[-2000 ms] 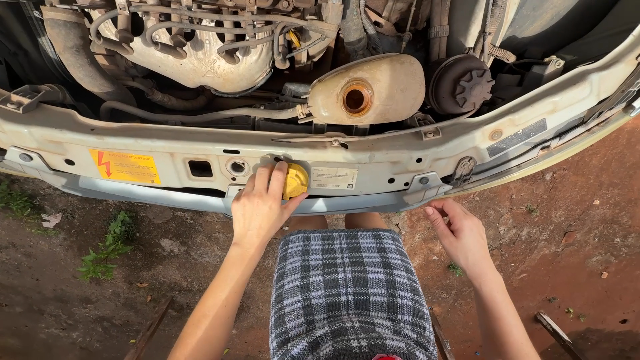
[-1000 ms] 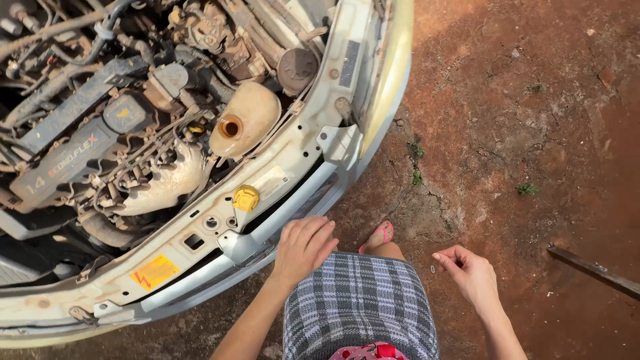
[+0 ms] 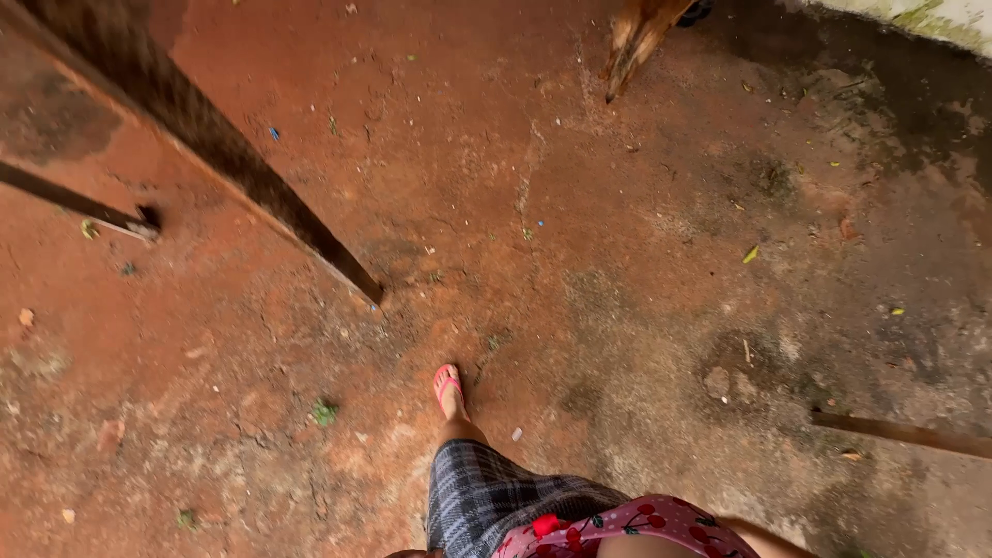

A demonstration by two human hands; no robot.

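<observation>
Neither of my hands can be made out. A small sliver of skin shows at the bottom edge, left of the plaid skirt (image 3: 484, 492), but whether it is hand or arm cannot be told. Part of my other arm (image 3: 763, 539) shows at the bottom right, its hand beyond the frame. The skirt and a pink top (image 3: 620, 527) with a cherry print fill the bottom middle. One foot in a pink flip-flop (image 3: 449, 384) is on the reddish ground.
A long wooden post (image 3: 232, 155) slants in from the top left, with a shorter one (image 3: 70, 198) beside it. Another post (image 3: 899, 434) is at the right. Part of a brown furry animal (image 3: 639, 43) shows at the top, near a pale wall (image 3: 942, 19) at the upper right.
The view has swung away from the car's engine bay, which is out of frame. Earlier, my left hand was on the yellow cap, then came off it. Both hands have left the view.
</observation>
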